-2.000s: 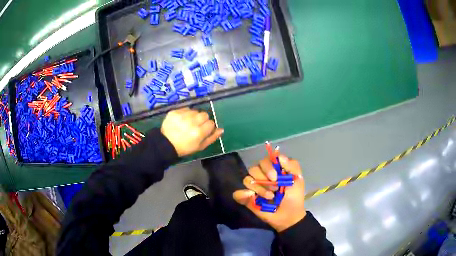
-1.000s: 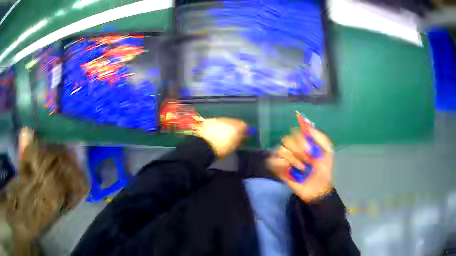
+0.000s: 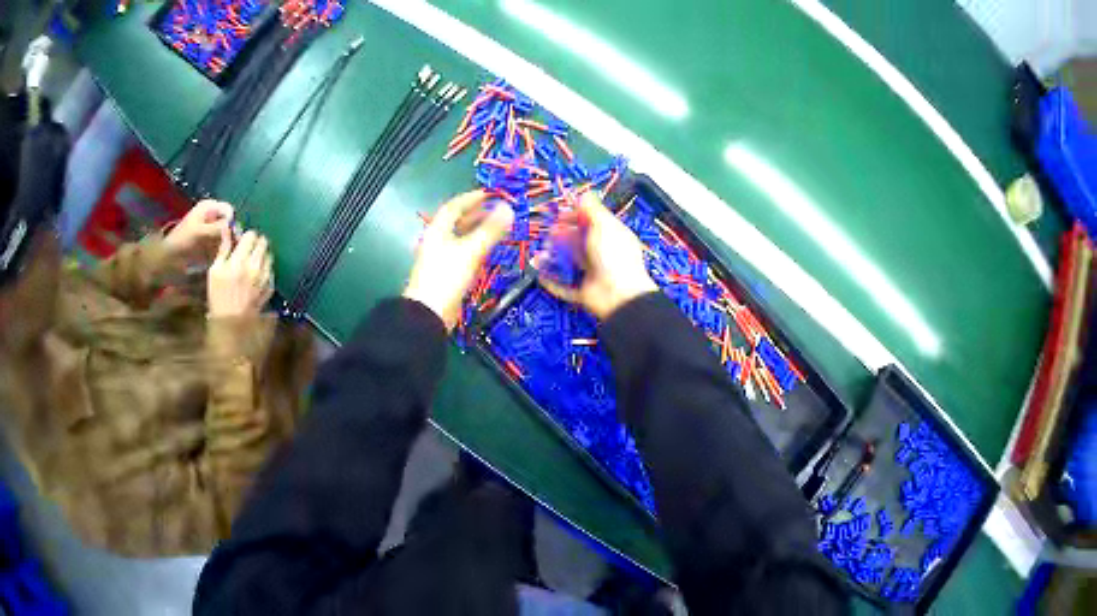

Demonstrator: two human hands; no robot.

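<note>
My left hand is over the near-left side of a loose heap of red and blue pieces, fingers curled; whether it holds a piece cannot be told. My right hand is to its right, over the heap by the tray corner, fingers curled around blurred blue and red pieces. The mixed parts tray, black, runs from under my right hand to the lower right, crowded with blue pieces and red pins. My right sleeve hides part of it.
A second black tray with blue pieces and a dark hand tool is at lower right. Black rods lie left of the heap. A co-worker's hands are at the left bench edge. Another mixed tray is at upper left.
The view has swung left along the bench. Both hands have moved from the bench's front edge to the heap beyond the mixed tray. The co-worker and black rods now show.
</note>
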